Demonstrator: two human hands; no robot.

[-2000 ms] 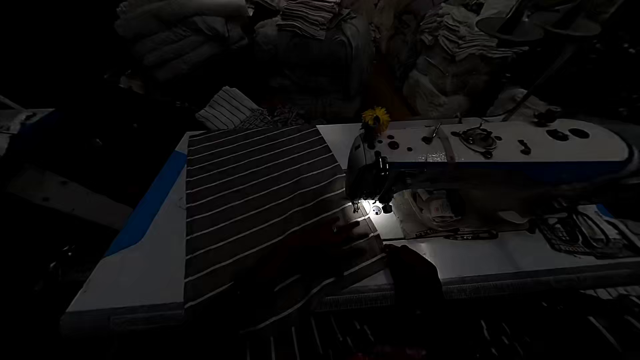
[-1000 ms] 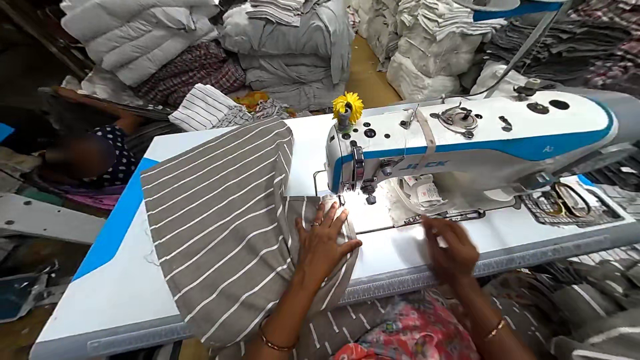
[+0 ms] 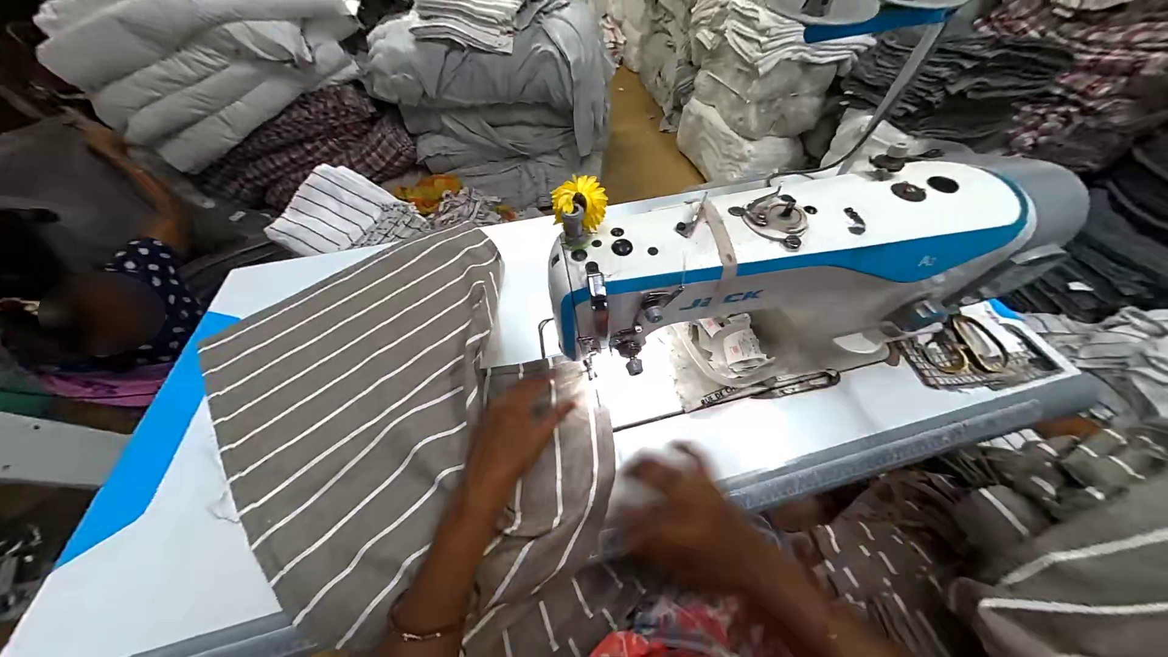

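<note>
Grey fabric with white stripes is spread over the left part of the white table, its right part lying by the needle of a Jack sewing machine. Left of the needle, my left hand rests on the cloth with its fingers spread. My right hand, blurred by motion, is at the cloth's right edge near the table's front; whether its fingers pinch anything is not clear. The machine's lamp lights the needle area.
Scissors lie in a wire tray at the table's right end. Folded striped cloth sits at the back edge. Fabric stacks stand behind. Another person is at far left. More striped cloth hangs at right.
The first frame is very dark. Since one second ago, my right hand has moved left, from in front of the machine bed to the cloth's edge. My left hand stays on the cloth.
</note>
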